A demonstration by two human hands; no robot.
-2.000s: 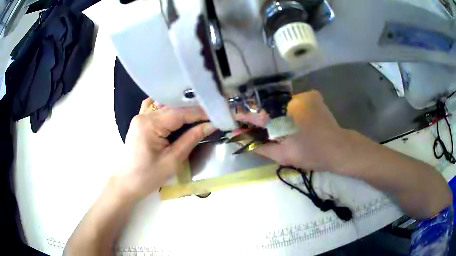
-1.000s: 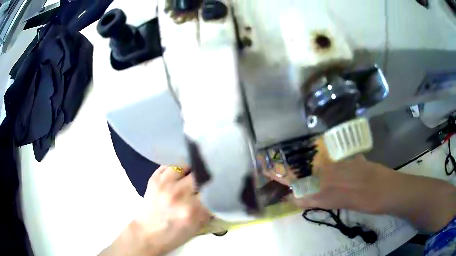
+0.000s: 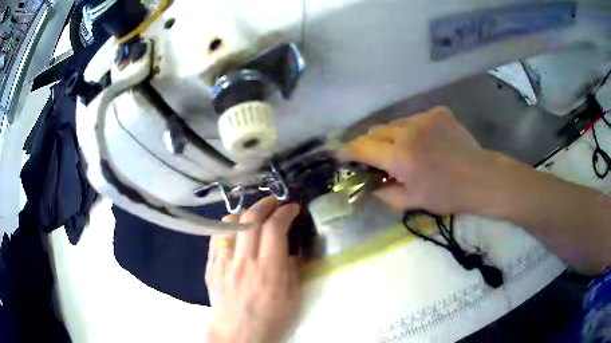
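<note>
A dark navy cut panel (image 3: 161, 251) lies flat left of the needle area, its rounded edge on the white table. My left hand (image 3: 253, 268), with a ring, rests fingers down on the panel's right part beside the wire thread guides. My right hand (image 3: 429, 167) is behind the needle area, fingers curled around small shiny thread snips (image 3: 355, 184) whose blades catch the light. The sewing machine head (image 3: 362, 74) hangs above and hides the needle and some fingertips. The ribbed cream tension knob (image 3: 248, 128) is on its face.
Yellow tape (image 3: 368, 250) runs along the bed's front edge. A knotted black cord (image 3: 455, 248) lies right of it. A loose dark pile (image 3: 63, 167) is at the far left. A small red and black item (image 3: 589, 124) with a dark loop is at the right.
The view has shifted around the machine head. More of the dark panel shows left of my left hand, whose fingers now lie flat on it. The snips in my right hand show again.
</note>
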